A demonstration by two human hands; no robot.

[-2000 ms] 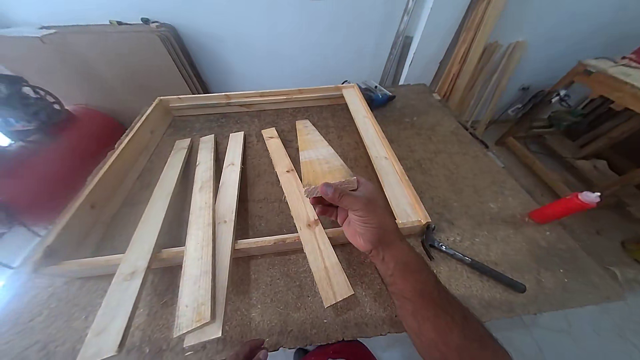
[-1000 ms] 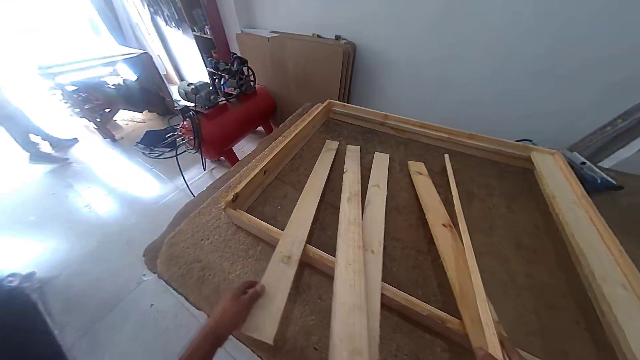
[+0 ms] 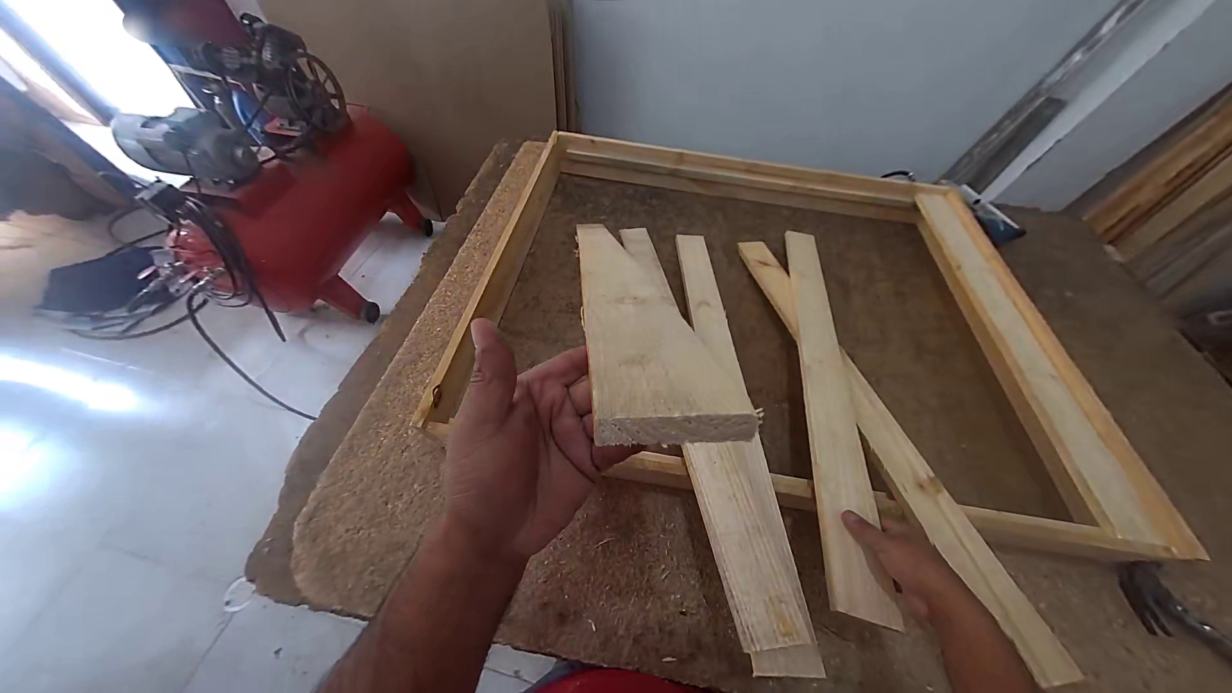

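Observation:
My left hand (image 3: 529, 443) supports the near end of a wooden slat (image 3: 645, 356) from below, its fingers under the wood and its thumb raised off it; the sawn end faces me. My right hand (image 3: 900, 558) rests its fingers on the lower part of another slat (image 3: 833, 414). That slat lies across a third slat (image 3: 943, 500), which slants down to the right. Between my hands, overlapping slats (image 3: 741, 510) extend over the near rail of a rectangular wooden frame (image 3: 1039, 356). The frame lies on a particleboard work surface.
A red air compressor (image 3: 298, 212) with hoses stands on the tiled floor at left. Large brown sheets (image 3: 462, 67) lean against the wall. A hammer (image 3: 1165, 606) lies by the frame's near right corner, and a blue tool (image 3: 996, 226) lies beyond the far right corner.
The left hand has lifted the near end of the leftmost slat, which rested on the frame one second ago. The right hand now touches a slat lying flat-side up. The view has shifted.

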